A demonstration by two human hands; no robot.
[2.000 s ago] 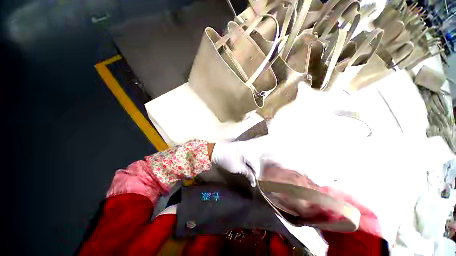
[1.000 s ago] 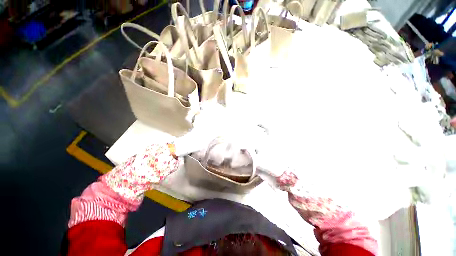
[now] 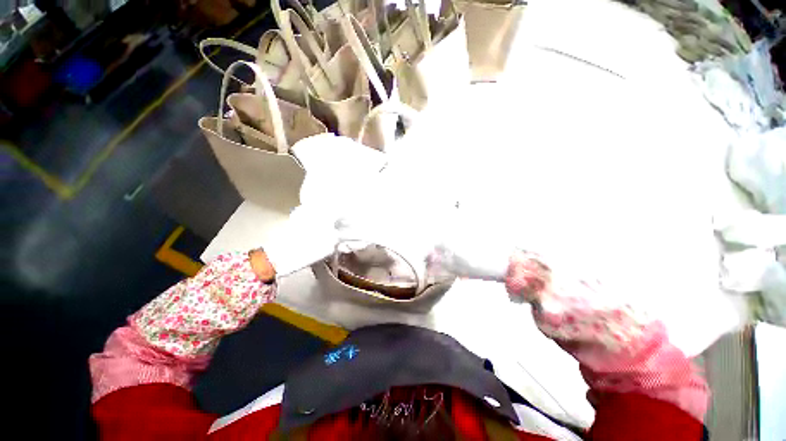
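Observation:
A beige tote bag (image 3: 379, 301) stands open-mouthed in front of me, close to my apron. Its paler lining and a thin handle loop show in the mouth. My left hand (image 3: 306, 244), in a white glove, is at the bag's left rim; glare hides its fingers. My right hand (image 3: 461, 263), also gloved, holds the bag's right rim; its fingertips are washed out.
Finished beige tote bags (image 3: 258, 168) stand in rows at the back left. The white table cover (image 3: 586, 172) is overexposed. Translucent crumpled plastic (image 3: 758, 172) lies at the right, and a flat stack (image 3: 730, 379) at the lower right. Dark floor with yellow lines is at the left.
Since two seconds ago, the bag has come upright between both hands, and my right hand has come out from inside it. In the last second, both forearms have spread slightly apart.

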